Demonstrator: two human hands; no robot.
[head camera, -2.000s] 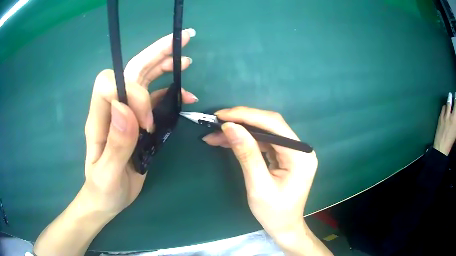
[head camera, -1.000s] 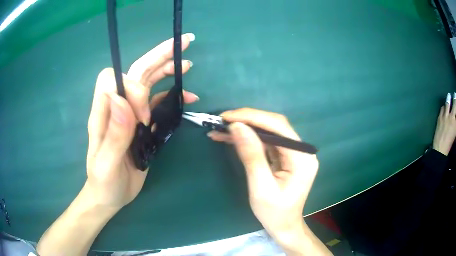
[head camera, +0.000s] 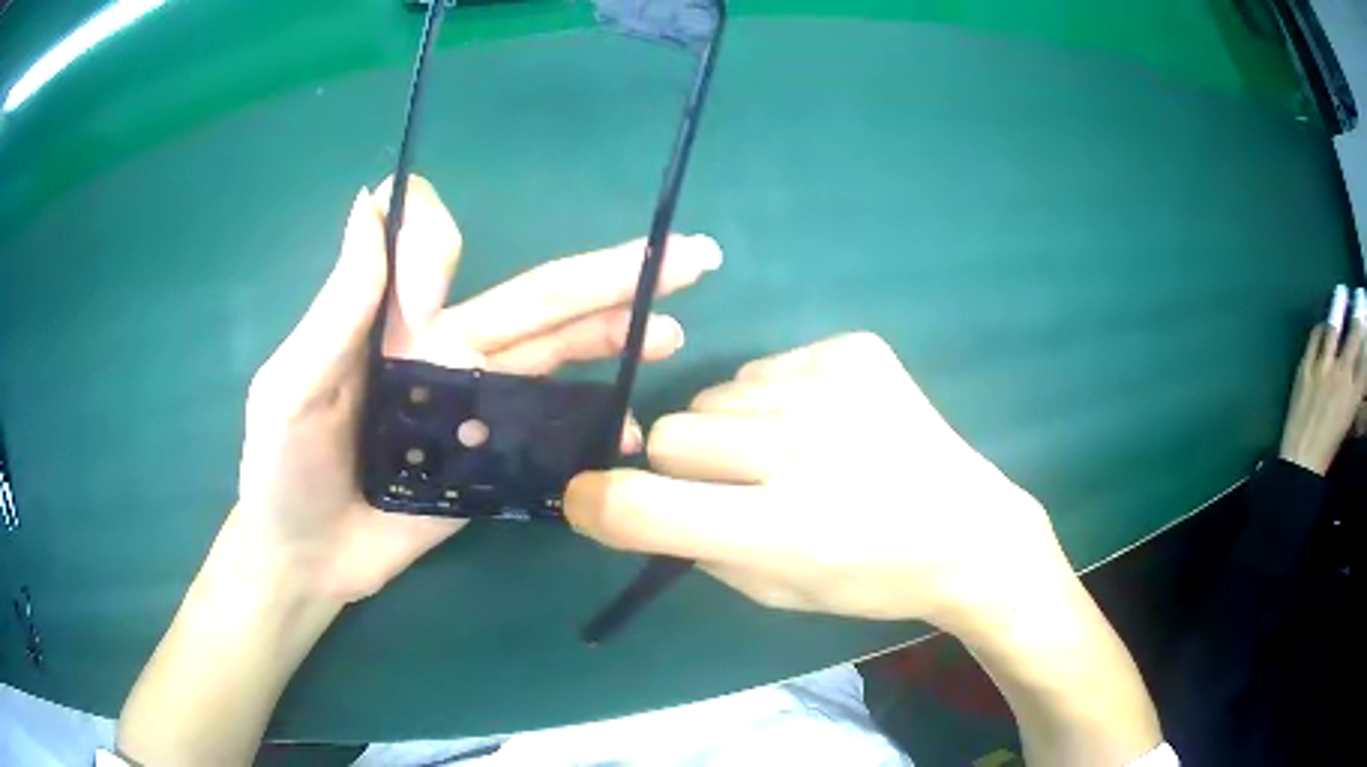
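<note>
A black phone middle frame (head camera: 525, 435) is held over the green mat, its solid end with small round holes towards me and its two thin rails running up and away. My left hand (head camera: 323, 405) holds it from the left and behind, its fingers showing through the opening. My right hand (head camera: 810, 480) has its thumb or fingertip at the lower right corner of the solid end. The black handle of the tweezers (head camera: 637, 599) sticks out below my right hand; their tips are hidden.
The green mat (head camera: 975, 255) lies under my hands, with a curved near edge. Another person's hand (head camera: 1322, 393) rests at the far right edge. Small dark items (head camera: 27, 622) lie at the far left. A bright light reflection crosses the top left.
The frame has turned from edge-on to show its flat solid end. My right hand has rotated, its fingertip now at the frame's corner, the tweezers swung down with their tips away from the frame.
</note>
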